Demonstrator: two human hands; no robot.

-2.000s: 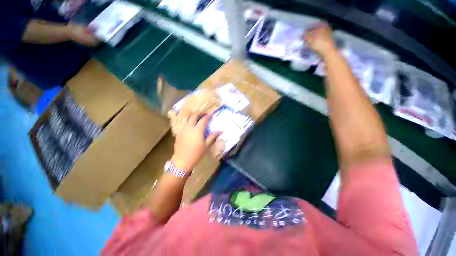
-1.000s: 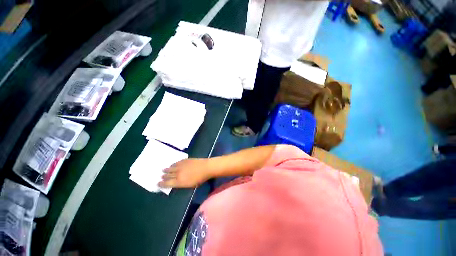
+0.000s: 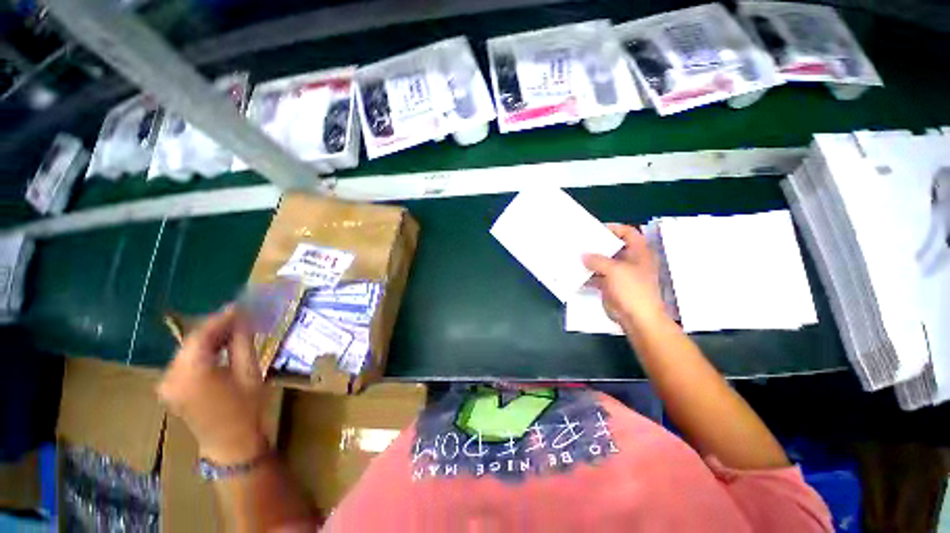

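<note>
My right hand [image 3: 628, 279] holds a plain white leaflet [image 3: 552, 242] above the bench, beside the left part of the leaflet piles [image 3: 738, 273]. My left hand [image 3: 221, 377] is at the left side of an opened brown carton [image 3: 331, 231], its fingers closed on a blurred, greyish-purple printed insert card [image 3: 274, 306]. The carton is taped, has a white label, and holds printed insert cards [image 3: 331, 325] in white and blue. Packing trays [image 3: 422, 96] with black parts and label cards stand in a row on the belt beyond the rail.
A pale rail [image 3: 563, 175] divides bench and belt. A grey post [image 3: 188, 94] slants across the upper left. A tall stack of white printed sleeves [image 3: 875, 250] stands at the right. A large carton of shiny bagged items [image 3: 99, 489] is at the lower left. Another white stack is at the left edge.
The view has swung back from the right to face the bench. My right hand has lifted a leaflet off the pile. My left hand, unseen one second ago, shows at the carton with a card.
</note>
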